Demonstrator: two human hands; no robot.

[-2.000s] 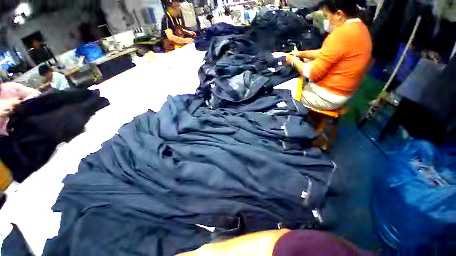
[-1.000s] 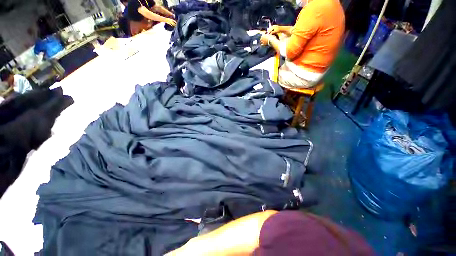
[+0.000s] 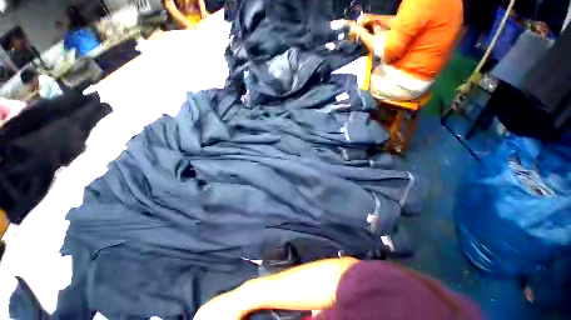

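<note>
A large pile of dark grey-blue trousers (image 3: 250,187) fans across the white table (image 3: 53,250), with long folds to the left and waist ends towards the right edge. Small white labels (image 3: 372,219) show on the waist ends. A bare forearm and maroon sleeve (image 3: 394,290) of mine reach in from the bottom edge over the nearest trousers. The hand on this arm is cut off by the bottom edge. My other hand is not in the picture.
A person in an orange top (image 3: 426,37) sits on a wooden stool (image 3: 401,109) at the table's right side, handling cloth. A blue plastic bag (image 3: 513,212) stands on the floor at right. Black cloth (image 3: 44,150) lies at far left. Another person's arms show at the top.
The view has shifted since the earlier frames. More of my forearm now shows, bent down to the left at the bottom edge. The pile looks unchanged.
</note>
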